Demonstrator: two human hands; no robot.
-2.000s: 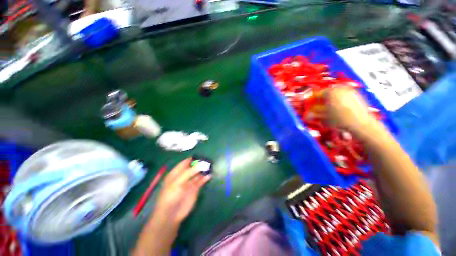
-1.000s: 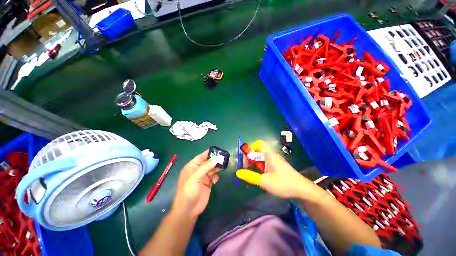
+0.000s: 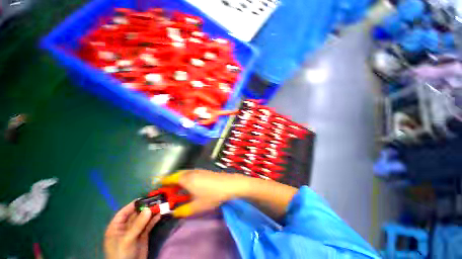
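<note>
The view is blurred. My left hand [image 3: 129, 230] holds a small black device housing [image 3: 150, 202] at the bottom left of centre. My right hand [image 3: 202, 191], with yellow finger cots, grips a red clamp [image 3: 175, 196]. The clamp's end and a white pad [image 3: 164, 208] are against the housing; whether it is clamped on cannot be told. A blue bin [image 3: 91, 81] heaped with red clamps stands beyond my hands. A crumpled white wipe [image 3: 29, 203] lies to the left, with a blue stick [image 3: 105, 189] between it and my hands.
A rack of red clamps in rows [image 3: 261, 141] lies right of the bin. Small black-and-white parts [image 3: 152, 134] lie beside the bin. A white tray [image 3: 243, 17] and a person's blue sleeve [image 3: 289, 43] are beyond. A grey floor [image 3: 344, 126] and blue stool [image 3: 405, 238] are at right.
The view has swung right, so the fan and bottle are out of frame. My right hand has brought the red clamp against the housing in my left hand.
</note>
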